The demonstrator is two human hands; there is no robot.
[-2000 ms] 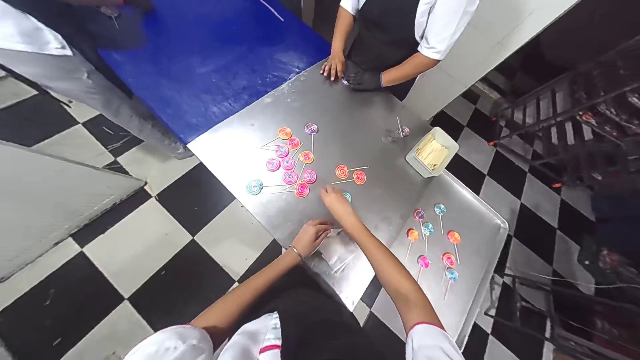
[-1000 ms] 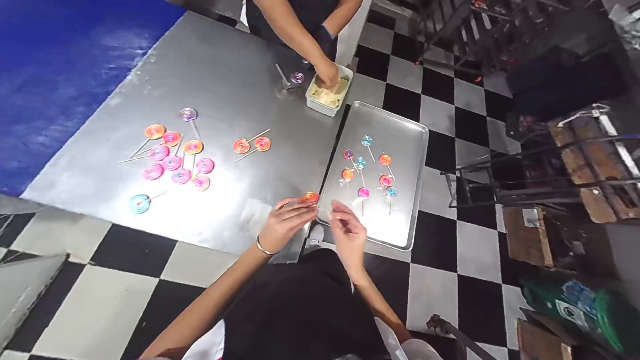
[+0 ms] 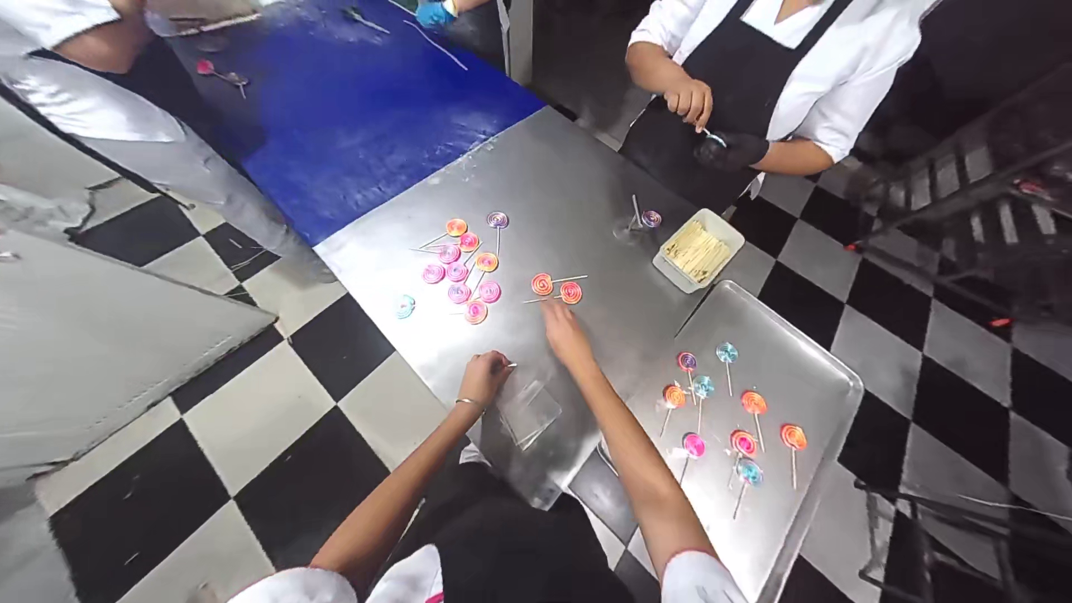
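Observation:
My left hand [image 3: 486,377] is closed around a small white stick end near the steel table's front edge; what else it holds is hidden. My right hand [image 3: 563,327] reaches over the table, fingertips by two orange-red spiral lollipops [image 3: 570,292]; whether it grips one, I cannot tell. Clear plastic wrappers [image 3: 531,414] lie between my forearms. To the left is a cluster of pink and orange lollipops [image 3: 457,271], with a blue one [image 3: 404,306] apart from them. More lollipops [image 3: 753,403] lie spaced out on a metal tray [image 3: 825,419] at the right.
A white tub of sticks [image 3: 698,249] stands behind the tray, beside a purple lollipop [image 3: 651,219]. Across the table [image 3: 586,184], a person with one black glove [image 3: 733,152] holds a lollipop. A blue work surface [image 3: 377,109] adjoins the table; other people stand beside it.
My hands, close together by the tray a second ago, are now apart, the right one by the two orange-red lollipops. The person opposite has withdrawn a hand from the stick tub. The view has swung left.

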